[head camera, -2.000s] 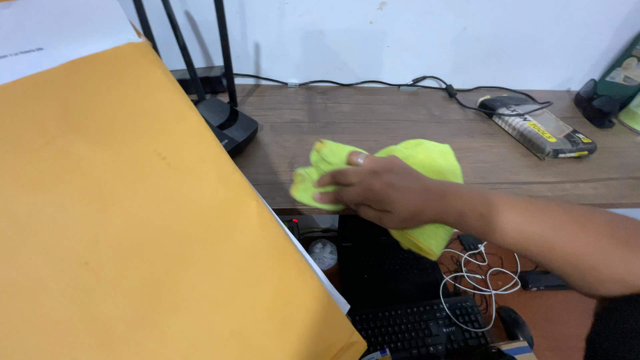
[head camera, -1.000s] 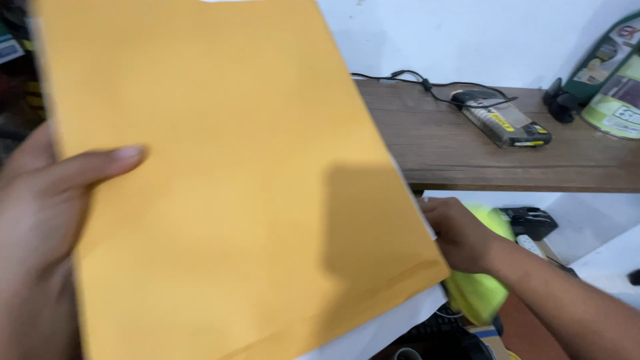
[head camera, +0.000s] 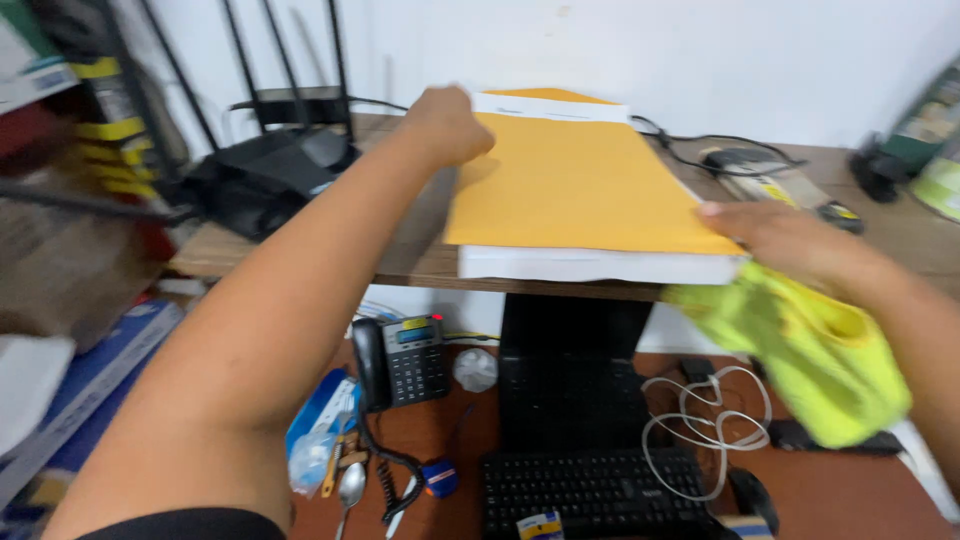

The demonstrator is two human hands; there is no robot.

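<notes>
A yellow manila envelope (head camera: pixel 577 184) with white papers (head camera: pixel 600 264) under it lies on the wooden shelf (head camera: pixel 412 225). My left hand (head camera: pixel 450 127) is at the far left corner of the stack, its fingers curled on the edge. My right hand (head camera: pixel 780 232) touches the near right corner with thumb and fingers, and a lime-yellow cloth (head camera: pixel 817 352) hangs beneath that hand, over the shelf's front edge. How the cloth is held is hidden.
A black router (head camera: pixel 277 176) with antennas stands left on the shelf; a boxed item (head camera: pixel 780 184) and black cable lie right. Below are a desk phone (head camera: pixel 412 360), a laptop (head camera: pixel 574 375), a keyboard (head camera: pixel 592 491), a white cable (head camera: pixel 724 442) and a mouse (head camera: pixel 752 499).
The envelope and papers, held up in front of me a second ago, now lie on the shelf. My left hand has moved to their far edge. The cloth has stayed with my right hand.
</notes>
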